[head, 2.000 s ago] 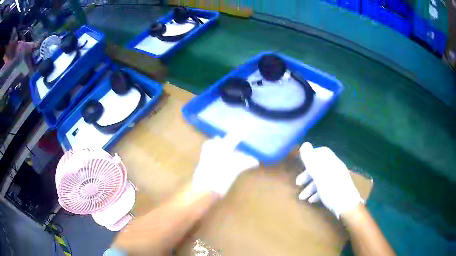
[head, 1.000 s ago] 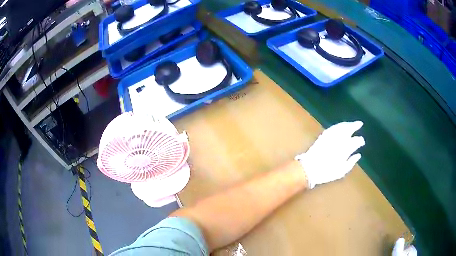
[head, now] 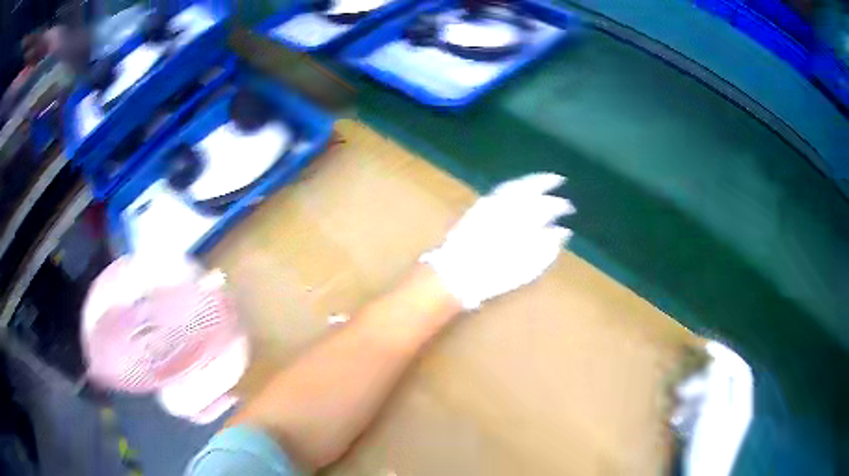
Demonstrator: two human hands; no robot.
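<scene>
My left hand (head: 507, 244), in a white glove, is over the cardboard sheet (head: 372, 200) near the belt edge, fingers spread, holding nothing visible. My right hand (head: 724, 409), also gloved, is blurred at the lower right and cut off by the bottom edge; its grip is unclear. A blue tray (head: 449, 97) with a black headset (head: 503, 46) on white liner lies on the green belt at the top, beyond my left hand. Another blue tray (head: 212, 232) with a black headset (head: 186, 167) stands at the left end of the cardboard. Neither hand touches a tray.
A pink fan (head: 158, 330) stands at the left, beside the cardboard. Behind the left tray are stacked blue trays (head: 88, 160). One more tray (head: 298, 39) is at the top, partly cut off. The green belt (head: 642, 177) runs along the far side. The picture is blurred.
The view has swung, shifting the trays and fan left in the picture. Two seconds ago a tray lay right in front of my hands; now it is farther off. More of my right hand shows than one second ago.
</scene>
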